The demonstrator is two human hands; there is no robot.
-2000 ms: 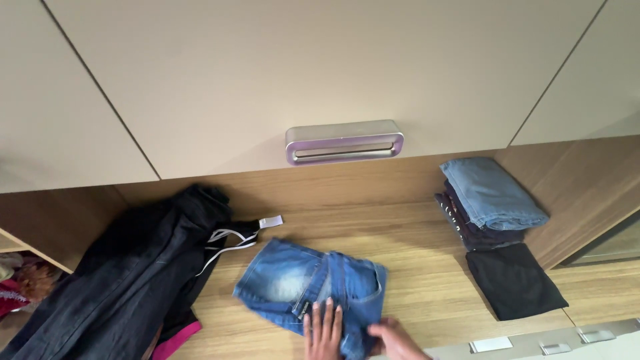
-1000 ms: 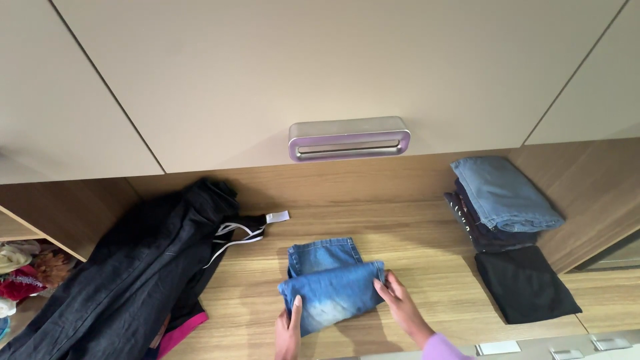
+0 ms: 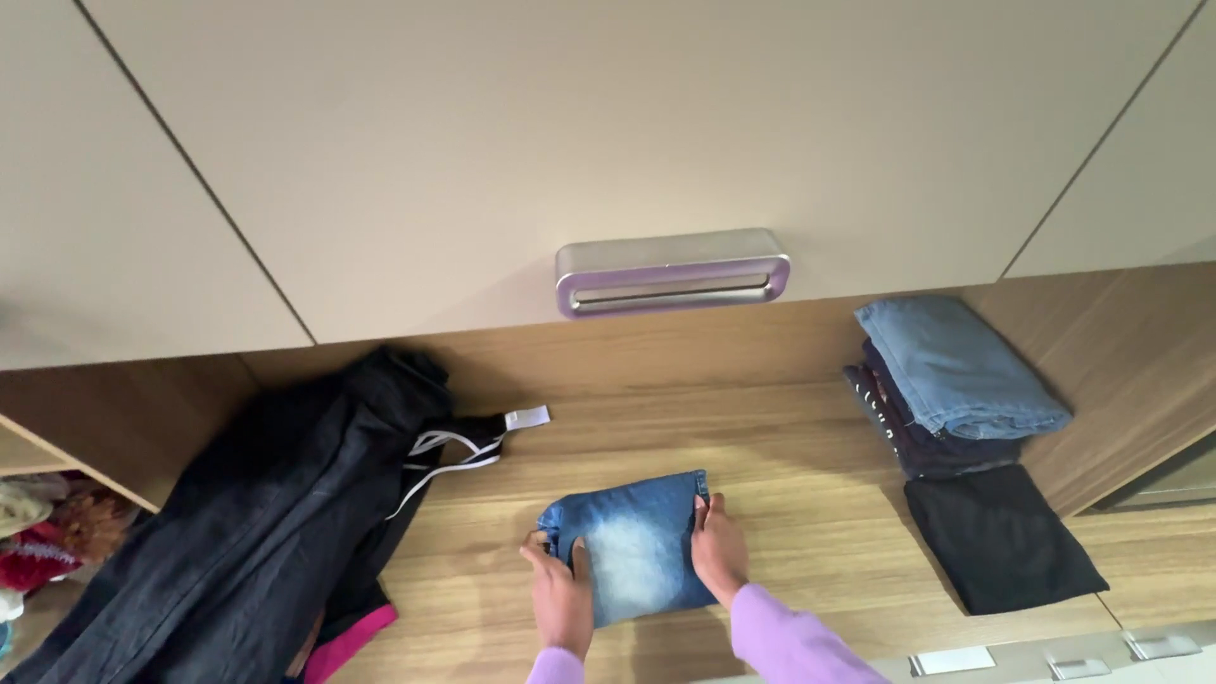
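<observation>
A compactly folded pair of blue denim jeans (image 3: pixel 632 556) with a faded patch lies on the wooden shelf. My left hand (image 3: pixel 560 589) grips its left edge, thumb on top of the cloth. On the right edge, my right hand (image 3: pixel 717 549) holds the bundle with the thumb on top. Black garments (image 3: pixel 275 513) lie in a loose heap to the left, with a white drawstring (image 3: pixel 446 456), a white tag (image 3: pixel 527 418) and a pink edge (image 3: pixel 351 644). At the right sit a stack topped by folded light-blue jeans (image 3: pixel 959 370) and a folded black cloth (image 3: pixel 1005 540).
Beige cabinet doors (image 3: pixel 427 171) with a metal handle (image 3: pixel 673 274) overhang the wooden shelf (image 3: pixel 807 494). Metal handles (image 3: pixel 1164 648) line the front at lower right. Mixed colourful items (image 3: pixel 57 541) fill a compartment at far left.
The blue jeans, spread wider two seconds ago and partly folded one second ago, now form one compact rectangle. Both hands have moved to its opposite side edges.
</observation>
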